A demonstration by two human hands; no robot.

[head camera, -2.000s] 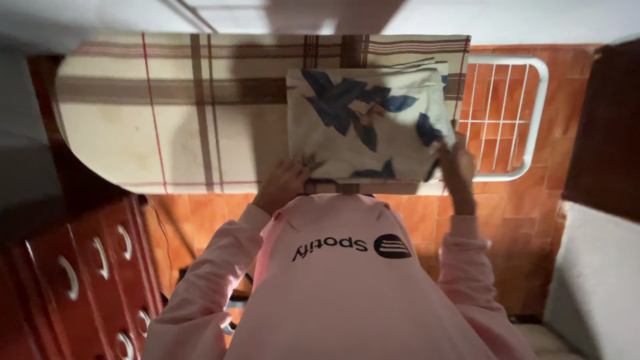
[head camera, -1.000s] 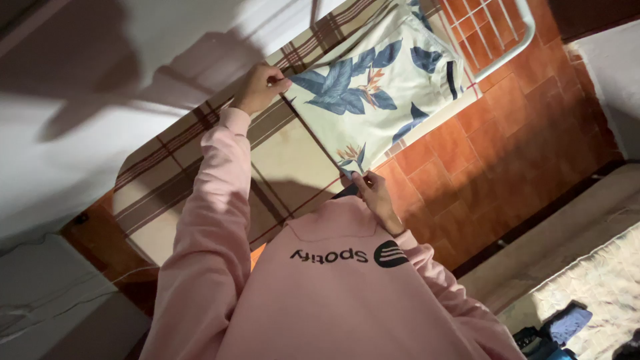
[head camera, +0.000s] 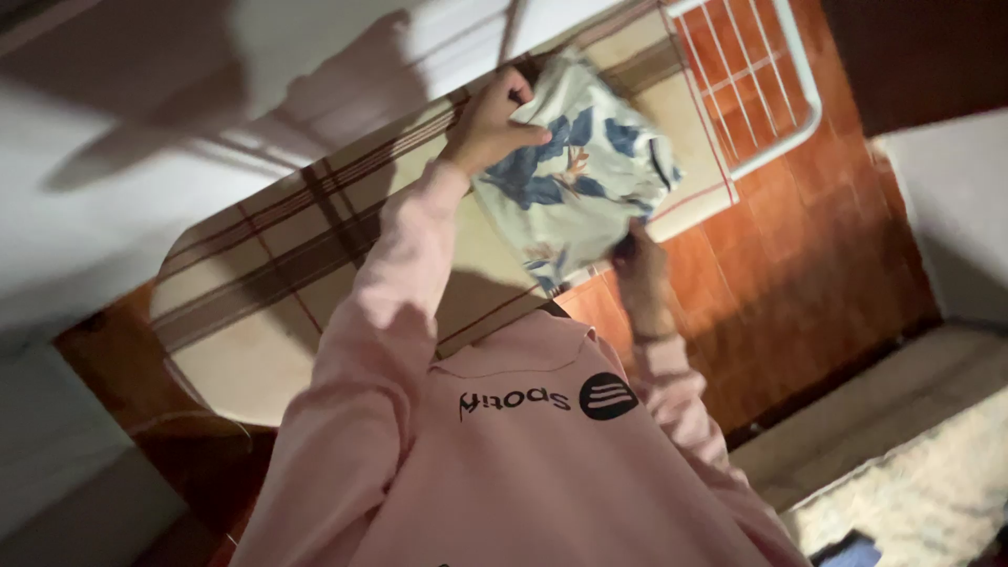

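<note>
A pale garment (head camera: 575, 177) printed with blue leaves and orange flowers lies partly bunched on the ironing board (head camera: 236, 315), which has a plaid cover. My left hand (head camera: 496, 122) is at the garment's upper left edge, thumb extended over the cloth and fingers curled; whether it grips the fabric is unclear. At the lower right edge, by the board's near side, is my right hand (head camera: 639, 272), its fingertips against the cloth and partly blurred. A dark band shows on the garment's right side.
A white wire rack (head camera: 807, 87) extends from the board's right end. Orange floor tiles (head camera: 772, 252) lie below. A light wall (head camera: 299, 63) runs along the far side. Dark blue cloth (head camera: 850, 551) rests on a patterned surface at the bottom right.
The garment lay spread with a straight left edge one second ago and is now more bunched. My right hand has moved from its lower left corner to its lower right side. The view has tilted.
</note>
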